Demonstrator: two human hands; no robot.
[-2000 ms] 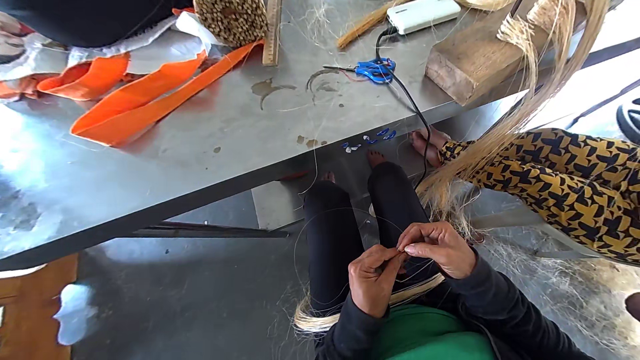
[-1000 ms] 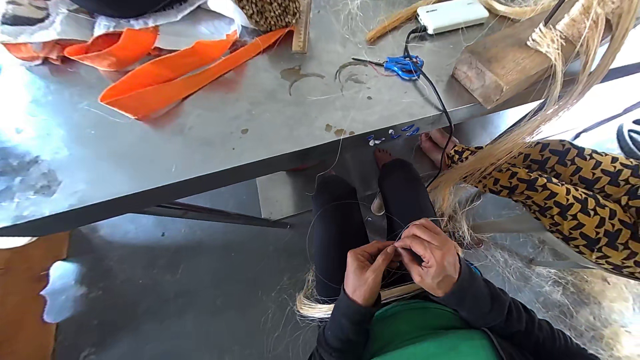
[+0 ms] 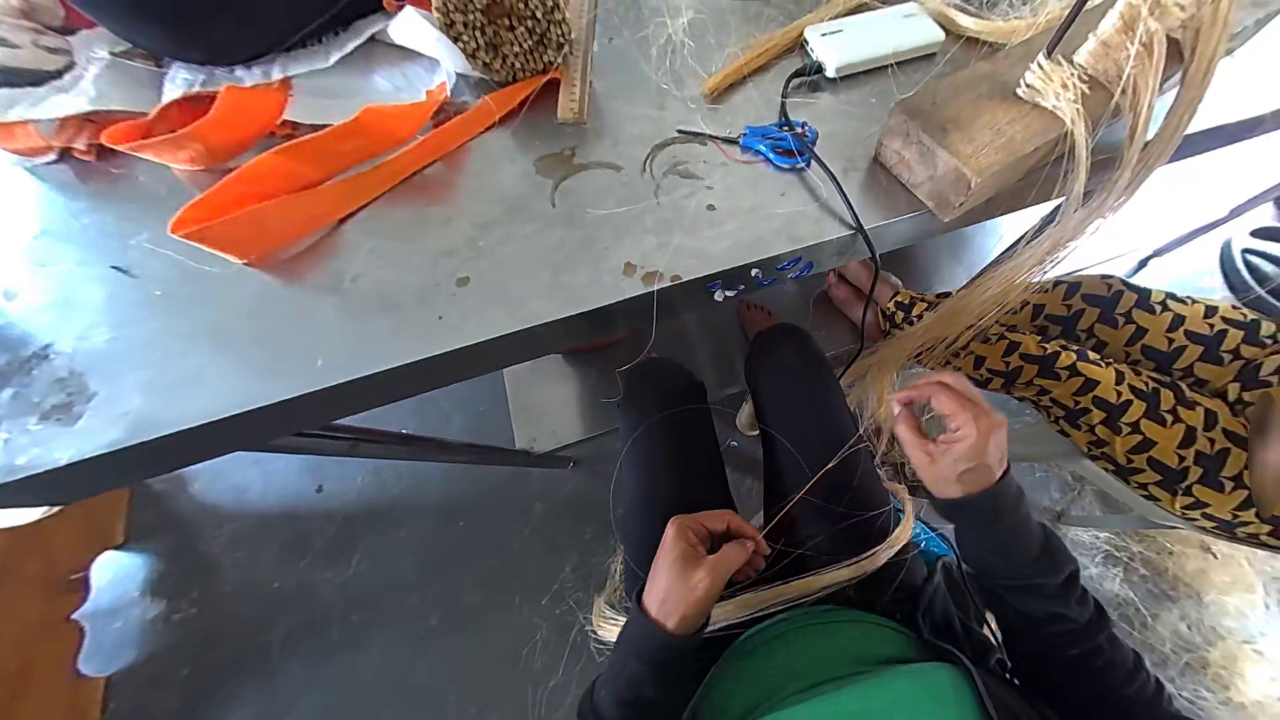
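Note:
My left hand (image 3: 700, 565) is over my lap, its thumb and fingertips pinched on a thin fibre strand (image 3: 808, 487). That strand runs up and right toward my right hand (image 3: 952, 432), which is raised beside my right knee with thumb and forefinger pinched together; the strand's end there is too fine to make out. Across my thighs, under the hands, lies a bundle of pale plant fibre (image 3: 800, 588). Loose thin strands loop over my dark trousers. A longer hank of fibre (image 3: 1000, 290) hangs from a wooden block (image 3: 985, 125) on the table, just beyond my right hand.
The metal table (image 3: 400, 310) holds an orange strap (image 3: 300, 190), a wooden ruler (image 3: 577, 65), blue-handled scissors (image 3: 780, 145), a white power bank (image 3: 872, 40) and a black cable that hangs over the edge. A person in patterned trousers (image 3: 1120, 370) is close at the right. Fibre scraps litter the floor.
My hands were together at the fingertips in both earlier frames. Now they are apart, with the right hand moved up and to the right and a strand visible between them.

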